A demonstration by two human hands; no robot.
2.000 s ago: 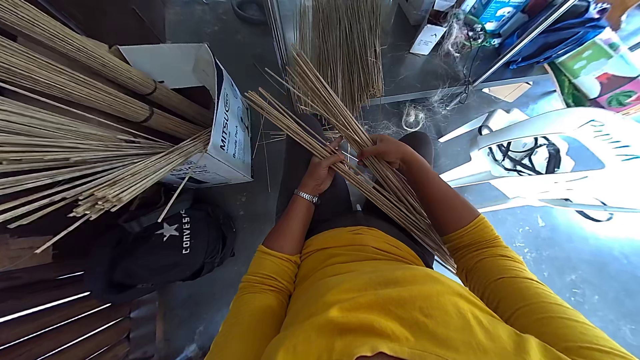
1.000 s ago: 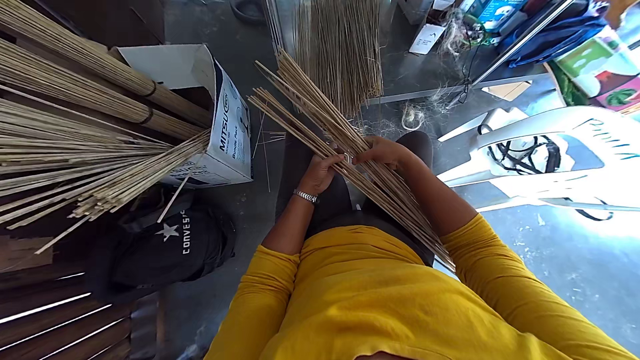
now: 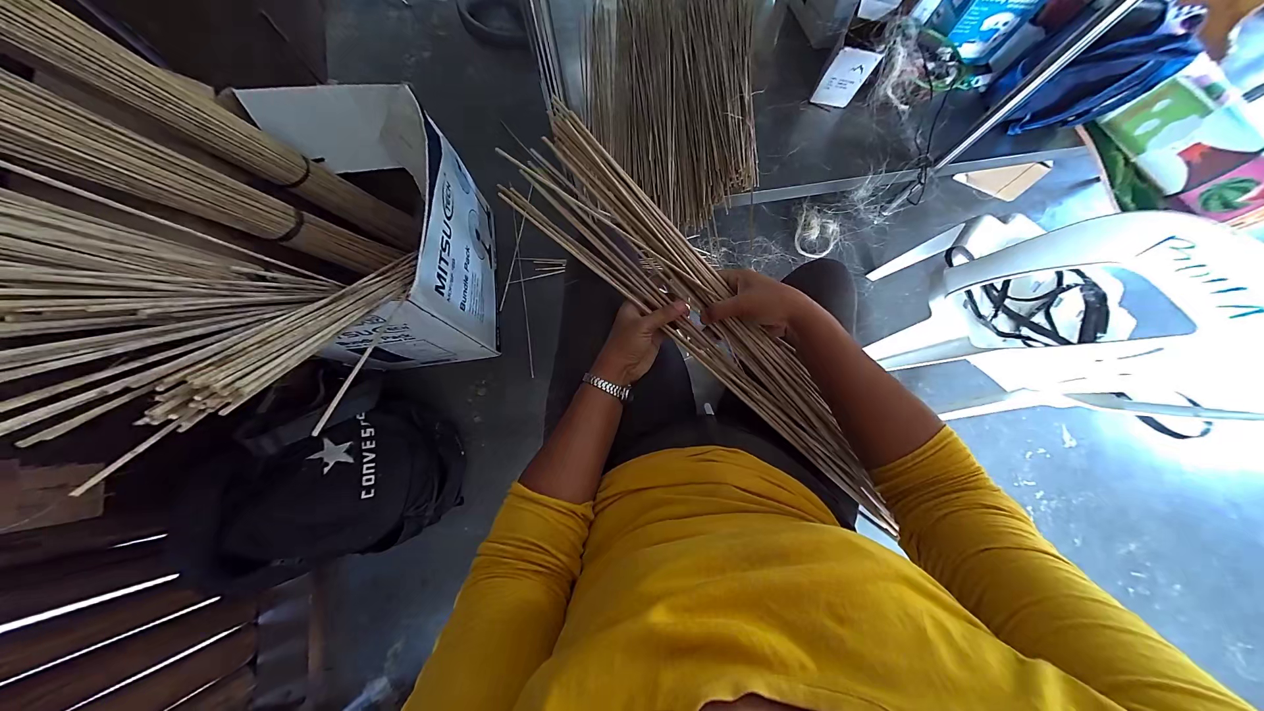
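Across my lap lies a slanting bundle of long thin sticks [image 3: 790, 405], its upper ends fanned apart over my knees and its lower ends near my right forearm. My left hand [image 3: 637, 339], with a metal-banded watch on the wrist, grips the sticks from the left side, thumb on top. On the other side my right hand [image 3: 748, 299] is closed around the thicker part of the bundle, its fingertips close to my left thumb. The palms and most fingers are hidden by the sticks.
At left, a cardboard box [image 3: 459, 262] holds tied and loose stick bundles [image 3: 197, 286]; a black backpack [image 3: 316, 484] is below. More thin sticks [image 3: 681, 99] lie ahead beside a metal-edged surface [image 3: 839, 183]. A white plastic chair [image 3: 1066, 296] stands right, near tangled fibres [image 3: 818, 229].
The upper ends of the sticks have shifted and spread into separate groups. Both hands stay on the bundle, nearly in the same place.
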